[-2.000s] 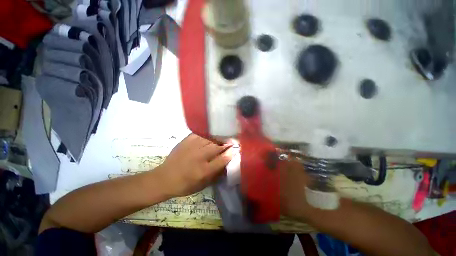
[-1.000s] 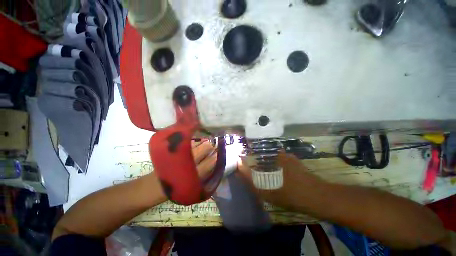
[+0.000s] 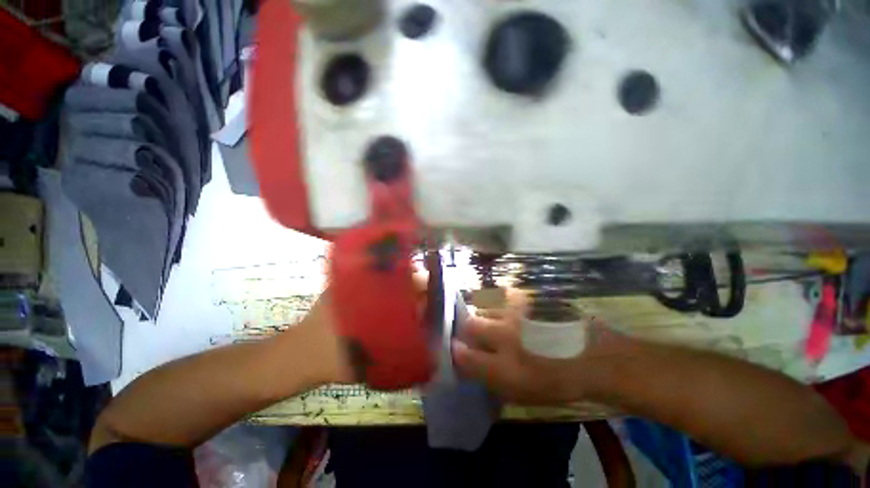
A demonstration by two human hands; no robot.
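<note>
A grey cut piece [image 3: 460, 412] runs from the bright needle area [image 3: 456, 259] down over the table's front edge. My right hand [image 3: 510, 351] lies on its right side, fingers on the edge of the piece, partly behind the pale ribbed dial [image 3: 553, 337]. My left hand [image 3: 322, 329] is at the left of the needle area; its fingers are mostly hidden behind the red take-up guard [image 3: 382, 310]. The white sewing machine head [image 3: 458, 124] with its red end cover [image 3: 277, 124] covers the upper right. The view is somewhat blurred.
A bundle of grey pieces [image 3: 119, 181] with white and black ends lies at the left. A long pale grey piece [image 3: 91, 305] lies beside it. Black-handled scissors [image 3: 711, 284] lie right of the needle area. A pink-handled tool [image 3: 820, 324] is at the right table edge [image 3: 773, 357].
The view has shifted, so the machine moved left and then slightly back right. My right hand's fingers now show on the grey piece, which hangs straighter. My left fingers are more hidden behind the guard.
</note>
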